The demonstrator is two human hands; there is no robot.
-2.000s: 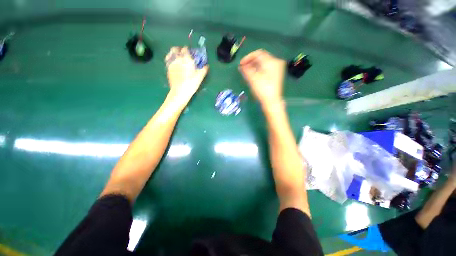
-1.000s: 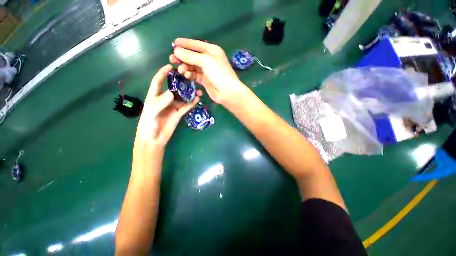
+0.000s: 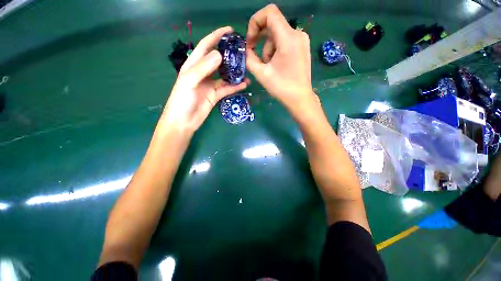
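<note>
My left hand [image 3: 200, 82] holds a dark blue wound coil assembly [image 3: 233, 58] by its edges, thumb below and fingers above, seen partly edge-on above the green surface. My right hand [image 3: 279, 55] is at the coil's right side, thumb and index finger curled close together by its edge; whether they pinch a thin wire cannot be told. A second blue-and-white coil assembly [image 3: 236, 108] lies flat on the green bench [image 3: 110, 131] just below the held one.
Another coil assembly [image 3: 333, 51] with a pale lead lies to the right, near black units [image 3: 368, 36]. A pale bar [image 3: 439, 46], a clear plastic bag [image 3: 426, 137], a speckled bag [image 3: 354, 137] and a blue-and-white box [image 3: 439, 110] are at the right. A person's dark sleeve [image 3: 475, 211] shows lower right.
The view has turned and shifted. The held coil assembly stays in my left hand. My right hand has moved from above the coil to its right side, with its fingers curled.
</note>
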